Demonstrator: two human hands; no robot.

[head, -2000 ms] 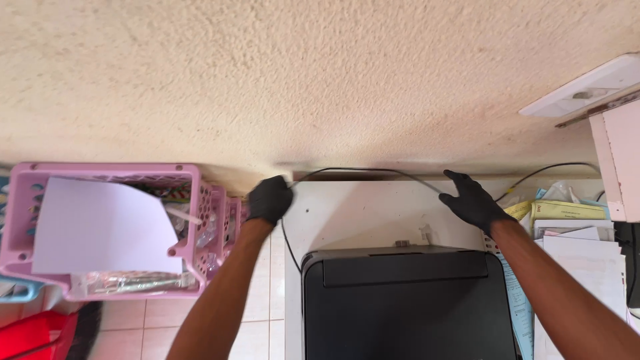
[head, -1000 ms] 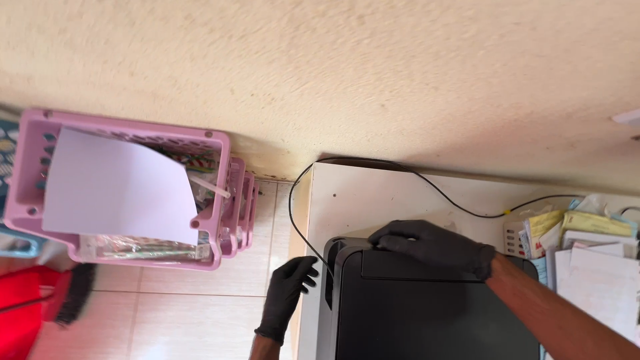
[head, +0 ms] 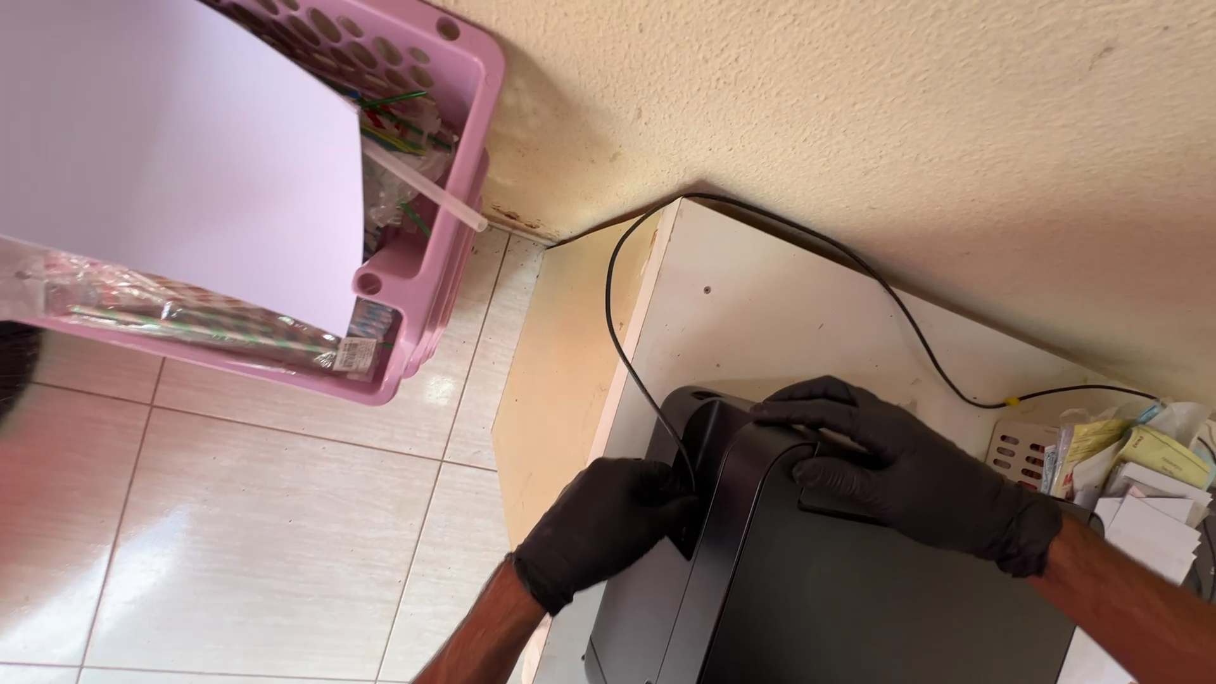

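Observation:
A black printer (head: pixel 883 598) stands on a white cabinet top (head: pixel 741 313). My left hand (head: pixel 608 522), in a black glove, is at the recess in the printer's left side, its fingers around the end of a thin black cable (head: pixel 627 366); the cable's tip is hidden. From there the cable loops up over the cabinet's corner and runs right along the wall, with a small yellow mark (head: pixel 1012 402) on it. My right hand (head: pixel 883 461), also gloved in black, rests on the printer's rear left corner, thumb and fingers apart, holding the printer's edge.
A pink plastic basket (head: pixel 475 85) at the upper left holds packaged straws and a large white sheet (head: pixel 190 161). Below it is a tiled floor (head: pixel 275 494). A textured wall (head: pixel 807 104) runs behind the cabinet. Papers (head: pixel 1149 522) and a small perforated basket (head: pixel 1018 454) lie at the right.
Both hands have left the cable stretch along the wall where they were two seconds ago. My left hand has moved into the printer's side recess; my right hand has come onto the printer. The view has turned and closed in.

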